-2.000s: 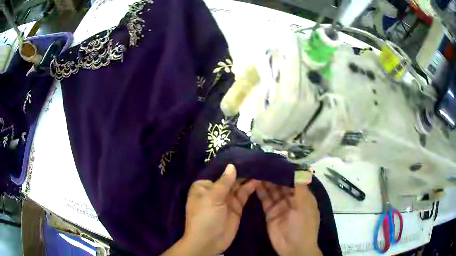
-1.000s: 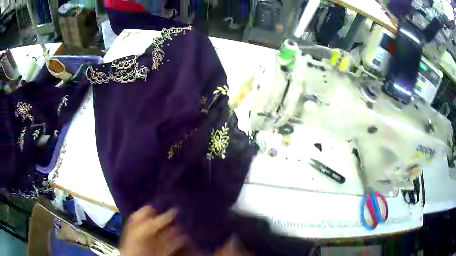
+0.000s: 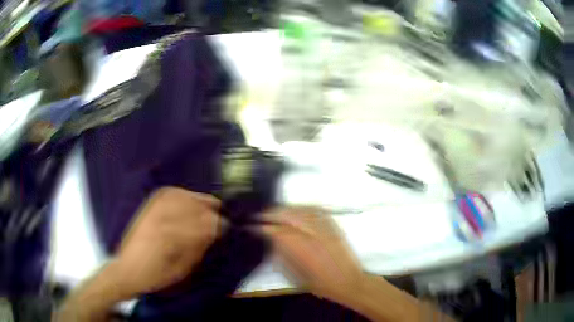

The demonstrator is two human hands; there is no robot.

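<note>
The frame is strongly blurred. A dark purple garment panel [image 3: 148, 135] lies over the white table, with pale embroidery along its far left edge and a pale motif near the hands. My left hand [image 3: 179, 236] grips the cloth at lower centre. My right hand [image 3: 308, 242] holds the cloth just to the right, its fingertips close to my left hand's. The exact fold between the fingertips is too blurred to tell.
The off-white sewing machine [image 3: 390, 82] stands at the upper right. Black thread snips [image 3: 396, 177] lie on its bed. Pink-red and blue scissors [image 3: 475, 215] lie near the table's front right. More dark embroidered cloth [image 3: 25, 207] hangs at the left.
The view has shifted and blurred. My hands have come up from the bottom edge and now pinch the cloth close together. The cloth remains away from the needle area.
</note>
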